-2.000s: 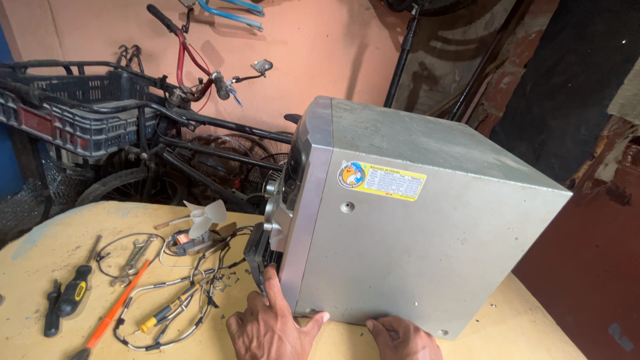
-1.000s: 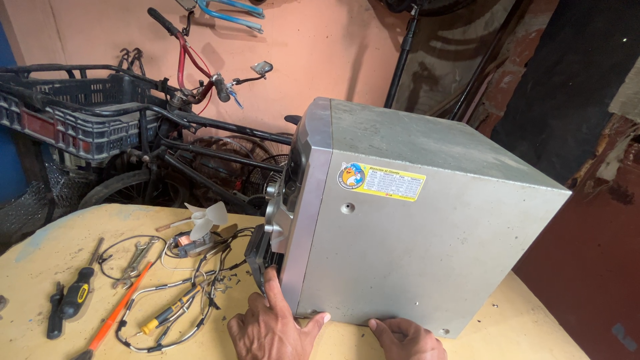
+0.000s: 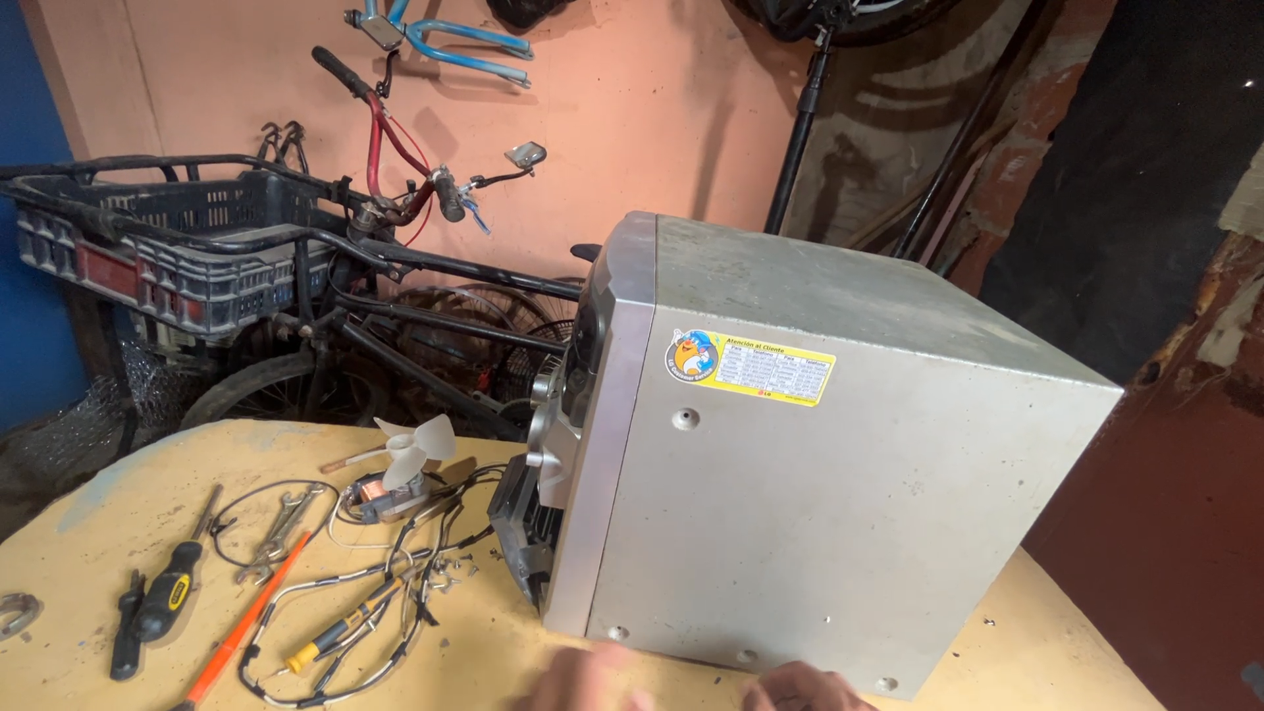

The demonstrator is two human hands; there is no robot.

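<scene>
A grey metal appliance housing [image 3: 849, 494] stands on the yellow table, its plastic front facing left. From that front a dark slotted plastic part [image 3: 523, 528] juts out low down. My left hand [image 3: 583, 681], blurred, is at the bottom edge of the view, just below the housing's front corner; its fingertips are too blurred to read. To its right, my right hand [image 3: 800, 686] is near the housing's lower edge, only the knuckles in view. No object shows in either hand, though most of both lies out of frame.
On the table's left lie a black-and-yellow screwdriver [image 3: 173, 592], an orange rod [image 3: 252, 617], wrenches [image 3: 281, 528], a yellow-handled tool [image 3: 346, 627], bundled wires [image 3: 267, 617], small screws [image 3: 449, 573] and a small motor with fan blades [image 3: 405, 459]. A cargo bicycle with a crate [image 3: 178, 281] stands behind.
My left hand has drawn back and down from the dark part at the housing's front, where its finger rested before. My right hand has moved lower in view.
</scene>
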